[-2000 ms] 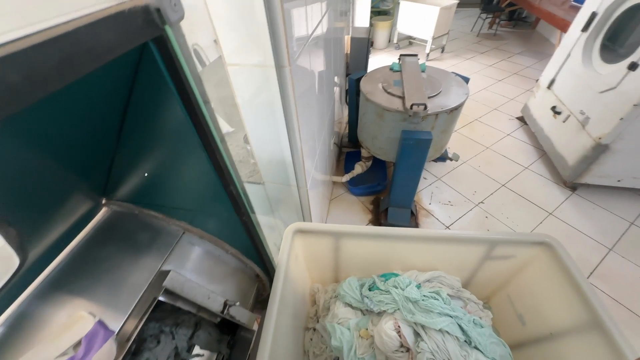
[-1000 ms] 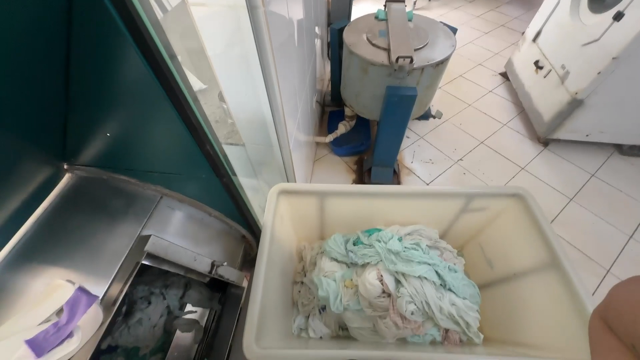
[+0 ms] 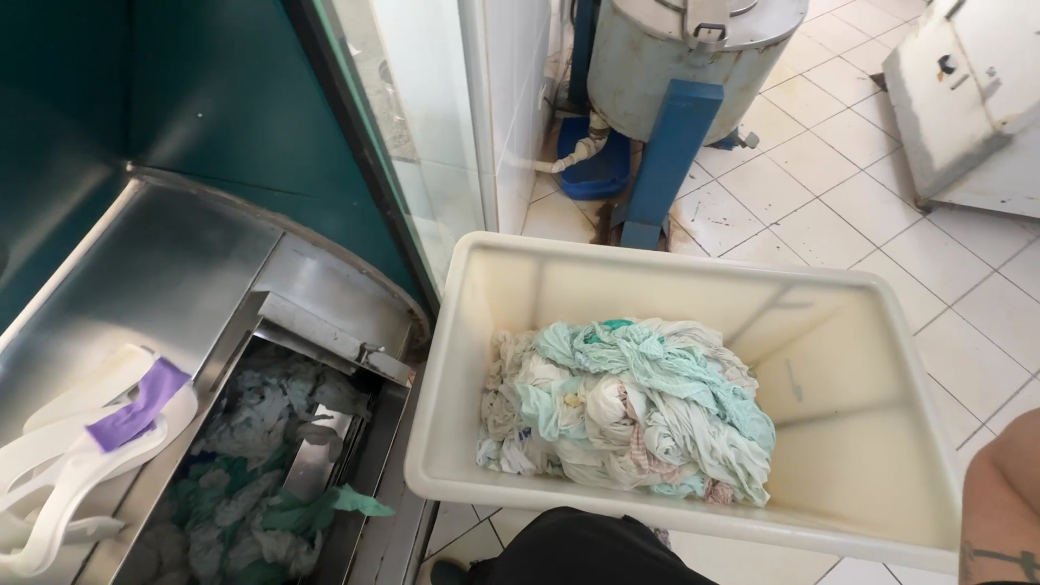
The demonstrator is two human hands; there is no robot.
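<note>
A bare forearm with a dark tattoo shows at the right edge, beside the end of a cream plastic laundry bin (image 3: 821, 280); the hand on it is out of frame. My left hand is not in view either. In the bin lies a tangled heap of white and pale green cloths (image 3: 626, 406), with some pink pieces in it. To the left, the open hatch of a steel machine drum (image 3: 276, 313) shows grey and green cloths (image 3: 236, 496) inside. One green corner hangs over the hatch's edge.
White plastic pieces (image 3: 73, 479) with a purple strip (image 3: 142, 406) rest on the steel surface at left. Beyond the bin stand a round metal extractor (image 3: 674, 73) on blue legs, a blue basin (image 3: 593, 162) and a white machine (image 3: 959, 114). A glass panel (image 3: 422, 154) rises behind the drum.
The view has tilted down, showing more of the bin and the open drum. A bare arm, absent at first, has come in at the right edge.
</note>
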